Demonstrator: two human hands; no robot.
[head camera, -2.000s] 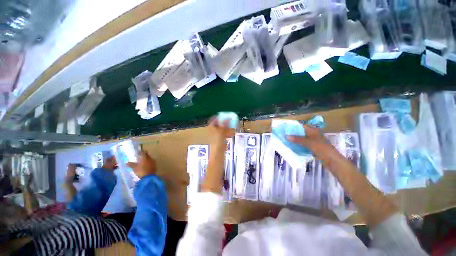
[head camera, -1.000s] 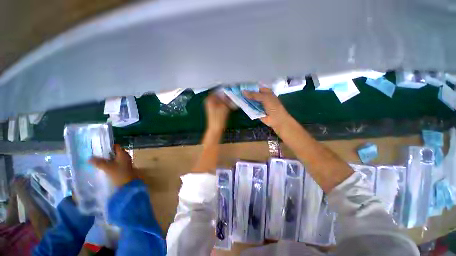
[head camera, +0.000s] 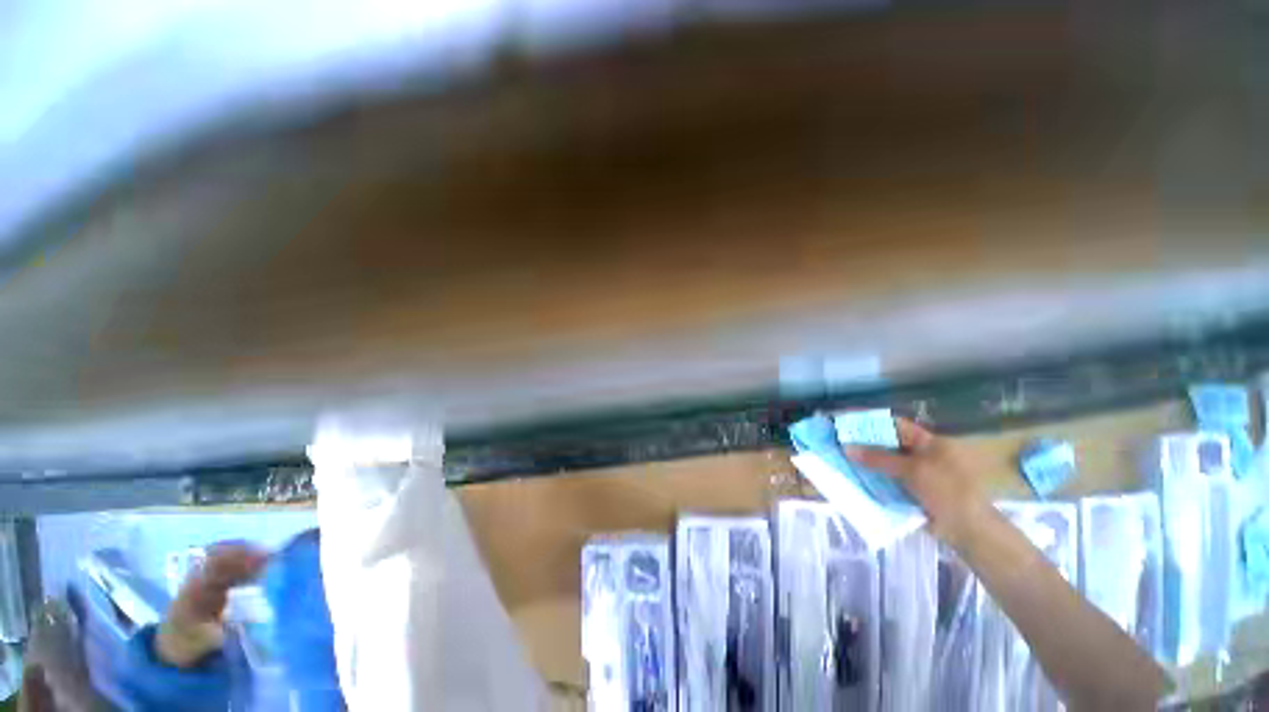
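Observation:
My right hand (head camera: 930, 473) is closed on a bunch of blue inserts (head camera: 866, 429) with a white insert (head camera: 856, 504), held above the bench near the belt edge. My left hand is hidden behind the pale overhead shelf; only my white left sleeve (head camera: 397, 556) shows, reaching up under it. Several long clear blister trays (head camera: 629, 612) lie side by side on the tan bench below my right hand. Dark corded products (head camera: 846, 647) show faintly inside some.
The blurred overhead shelf (head camera: 585, 209) covers the upper view and most of the belt. The dark belt edge rail (head camera: 626, 440) runs across. Loose blue inserts (head camera: 1047, 466) lie at right. A neighbour's hand (head camera: 209, 598) and blue sleeve are at lower left.
The overhead shelf now covers more of the view. My left arm has moved left and its hand has gone out of sight. My right hand has come back from over the belt with the inserts.

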